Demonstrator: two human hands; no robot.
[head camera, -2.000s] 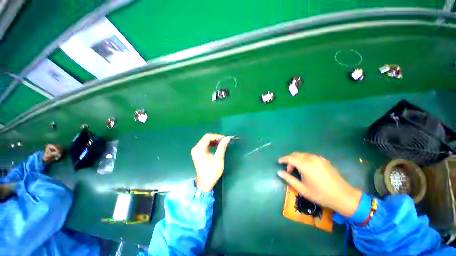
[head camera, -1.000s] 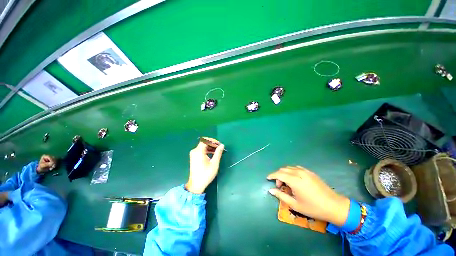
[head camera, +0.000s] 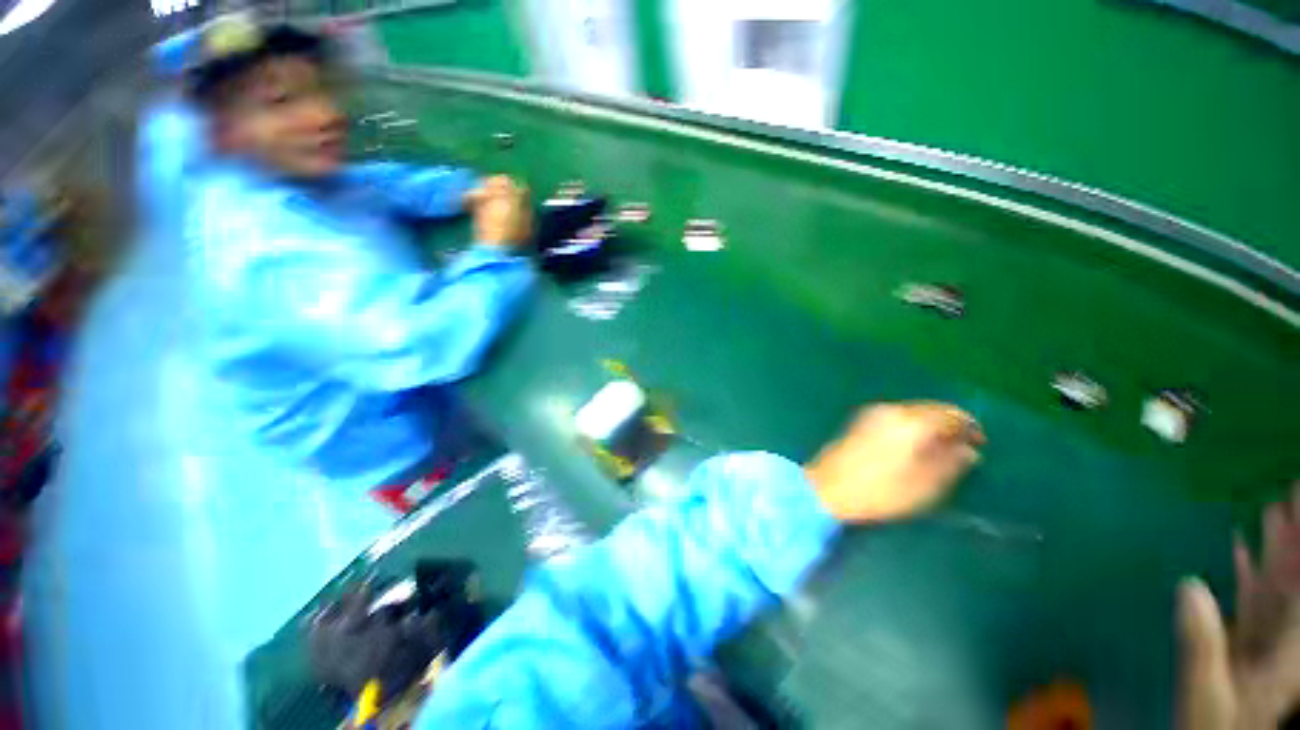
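The view is blurred. My left hand (head camera: 901, 459) is over the mat right of centre with its fingers curled in; whether it holds anything does not show. My right hand (head camera: 1255, 620) is cut off by the right edge, fingers apart, with nothing seen in it. Part of the orange fixture (head camera: 1052, 707) shows at the bottom edge, left of my right hand. A thin silver wire (head camera: 1001, 529) lies on the mat, just below and right of my left hand. The solder reel (head camera: 613, 411) stands left of my left hand, beyond my sleeve.
A person (head camera: 335, 285) in a blue smock sits at the left, by a black bin (head camera: 576, 240) and a clear bag (head camera: 610, 292). Small round assemblies (head camera: 1078, 389) lie spaced along the far strip. Tangled black cables and tools (head camera: 399, 628) lie at lower left.
The view has swung left, bringing in the neighbour and the cables. The fan and tip cleaner have left the picture. My right hand is away from the fixture, its fingers more spread.
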